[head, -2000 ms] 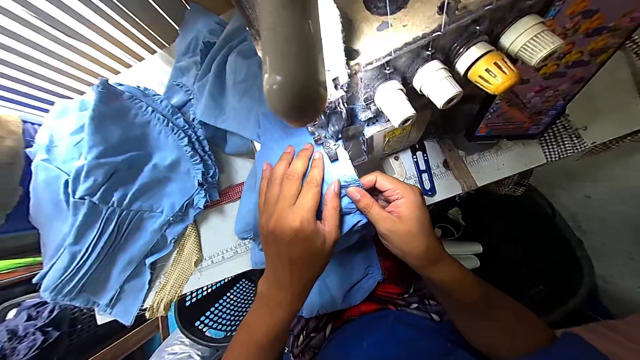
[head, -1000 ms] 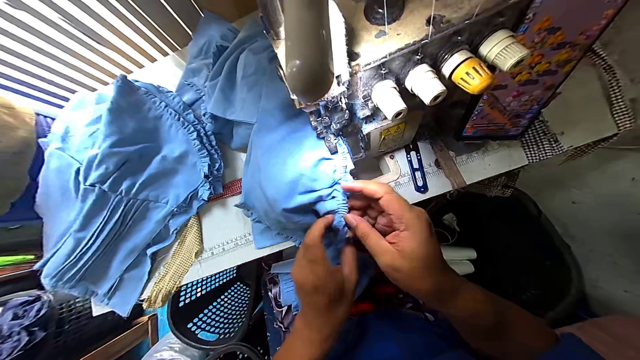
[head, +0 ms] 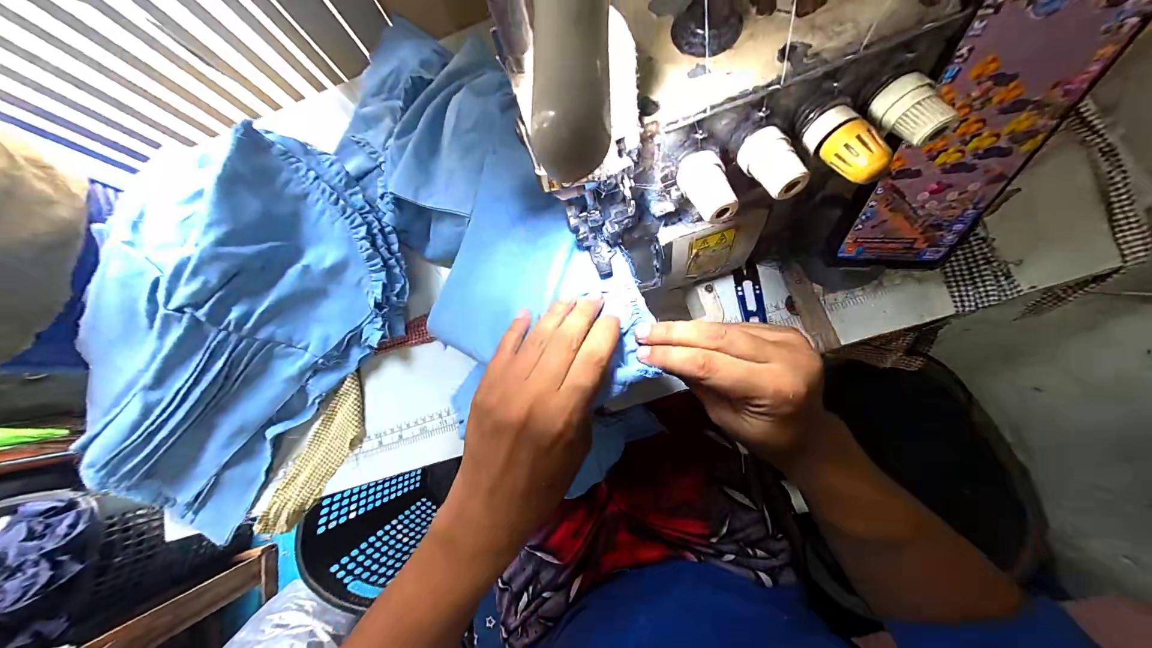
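Note:
Blue fabric (head: 504, 261) lies under the presser foot (head: 601, 256) of an overlock sewing machine (head: 711, 238). My left hand (head: 549, 387) rests flat on this fabric just in front of the foot, fingers slightly apart. At the fabric's gathered right edge, my right hand (head: 747, 373) pinches it between thumb and fingers. The cloth runs back behind the machine's rounded grey arm (head: 571, 90). To the left lies another blue piece with ruffled trim (head: 225, 270). The fabric directly beneath my left palm is hidden.
White and yellow tension knobs (head: 846, 144) line the machine's front. Thread snips with a blue handle (head: 749, 292) lie right of the foot. A tape measure (head: 409, 432) runs along the table edge. A lit screen (head: 981, 135) stands at the right, and a black perforated basket (head: 360, 540) sits below.
My left hand has moved from the gathered edge up onto the fabric and flattened there. The fabric, bunched a second ago, now lies flatter. My right hand still holds the edge.

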